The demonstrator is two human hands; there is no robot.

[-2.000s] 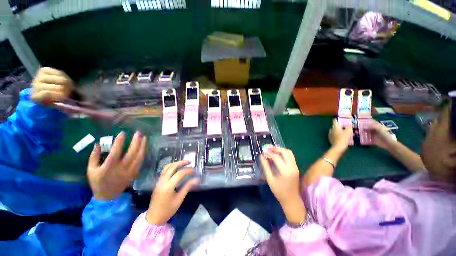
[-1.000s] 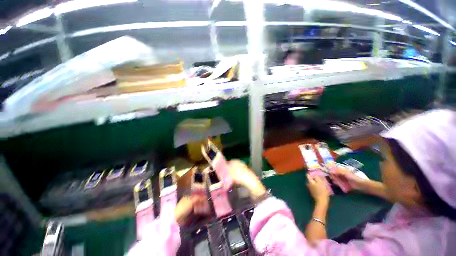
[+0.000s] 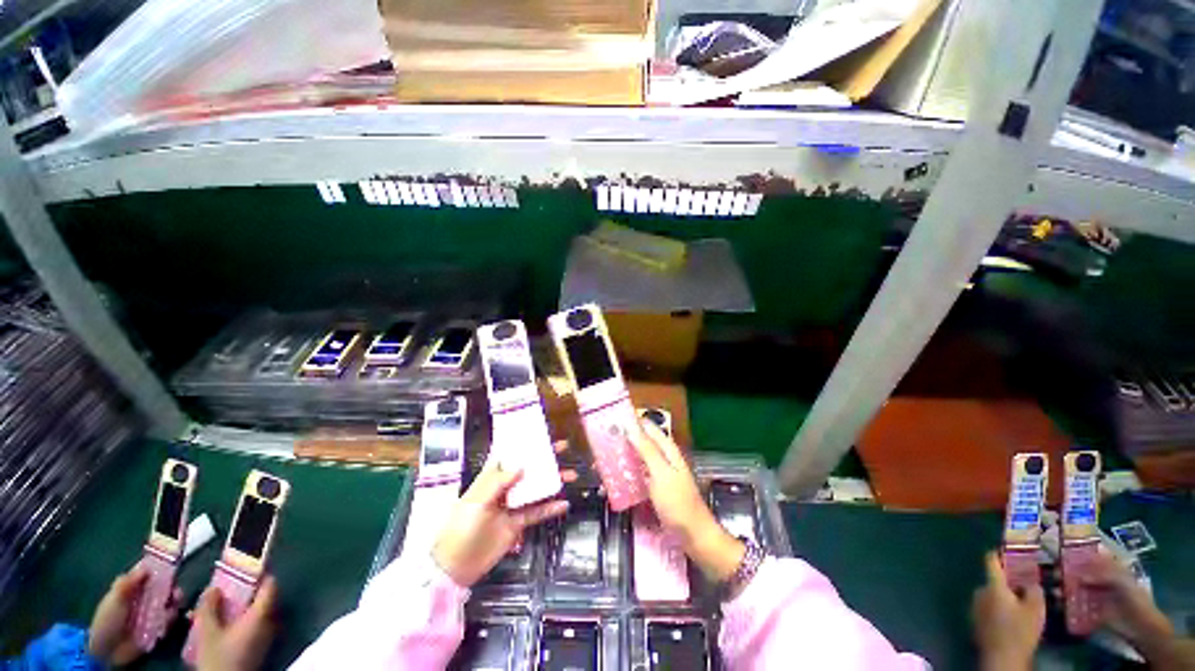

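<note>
My left hand (image 3: 482,524) holds an open flip phone (image 3: 519,426) with a pale pink lower half and a greyish screen. My right hand (image 3: 675,492) holds another open flip phone (image 3: 606,420) with a pink keypad and a dark screen. Both phones are upright, side by side above the blister tray (image 3: 773,505). In the tray, an open phone (image 3: 442,452) stands left of my left hand, and another open phone (image 3: 662,564) lies partly hidden behind my right hand. Closed dark phones (image 3: 570,642) sit in the front pockets.
Neighbours' hands hold two open phones each, at left (image 3: 236,616) and right (image 3: 1016,610). Stacked trays (image 3: 262,393) with closed phones stand behind left. A cardboard box (image 3: 662,338) and brown board (image 3: 957,452) are at the back. A slanted grey post (image 3: 904,282) stands right; a shelf (image 3: 524,138) crosses above.
The view has swung back left and tilted. My hands have raised a phone each above the tray. The left neighbour's two phones have come into view.
</note>
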